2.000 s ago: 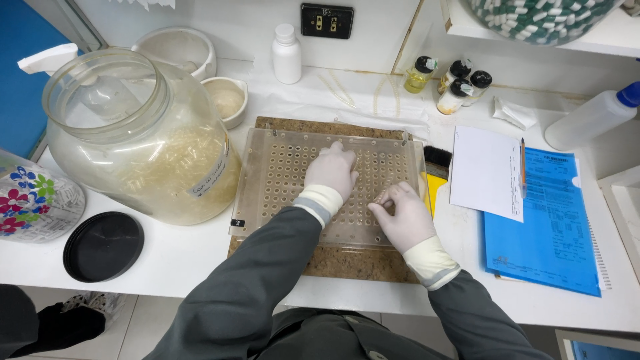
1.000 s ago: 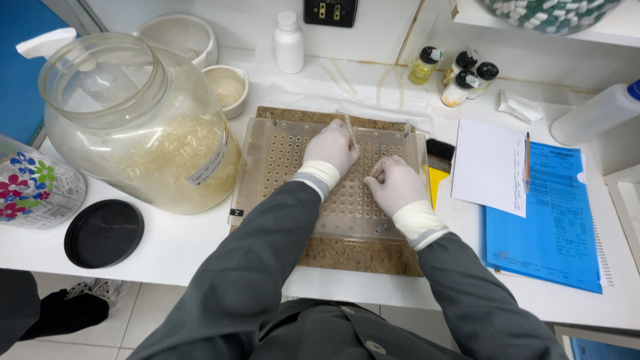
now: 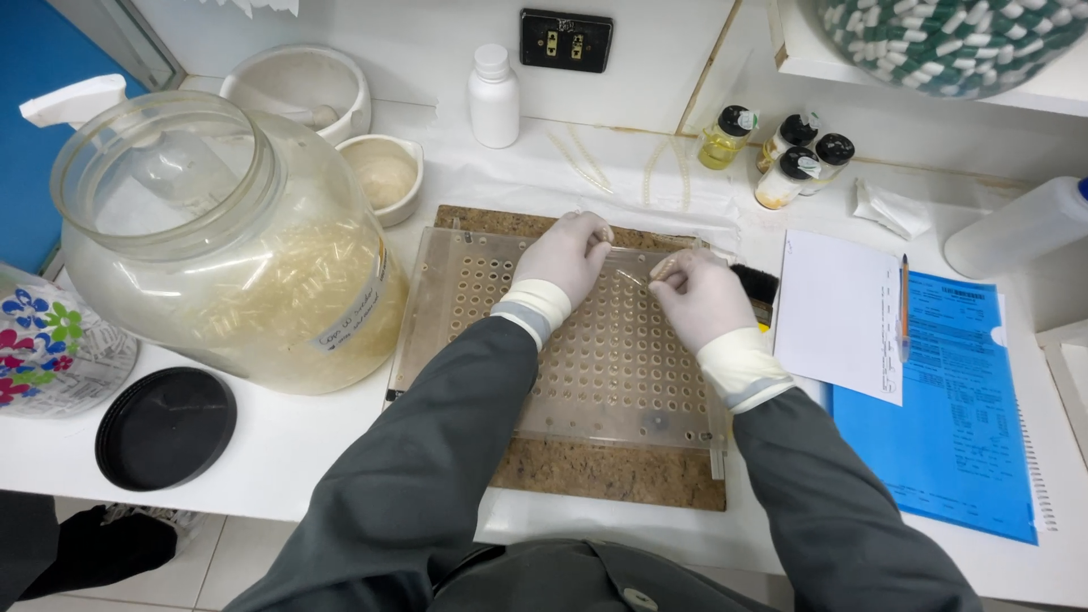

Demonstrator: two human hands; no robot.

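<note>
A clear plastic capsule-filling board (image 3: 561, 416) with rows of round holes lies on a brown speckled base board (image 3: 612, 472). My gloved left hand (image 3: 565, 259) is over the board's back middle, thumb and fingers pinched together; a small beige bit shows at the fingertips, too small to identify. To its right, my gloved right hand (image 3: 701, 297) pinches small beige capsule pieces (image 3: 663, 269). One clear capsule (image 3: 631, 279) shows by its fingertips, over the holes. Behind the board, thin beige strips (image 3: 580, 161) lie on white paper. The palms are hidden from view.
A large open jar of clear capsules (image 3: 280, 289) stands left, near a black lid (image 3: 166, 429) and two mortars (image 3: 297, 81) (image 3: 382, 174). Behind are a white bottle (image 3: 494, 98) and several black-capped vials (image 3: 722, 140). Papers, a blue folder (image 3: 952, 425) and a pencil (image 3: 905, 306) lie right.
My left hand has moved toward the back edge of the board. My right hand, lower over the board two seconds ago, has moved back too.
</note>
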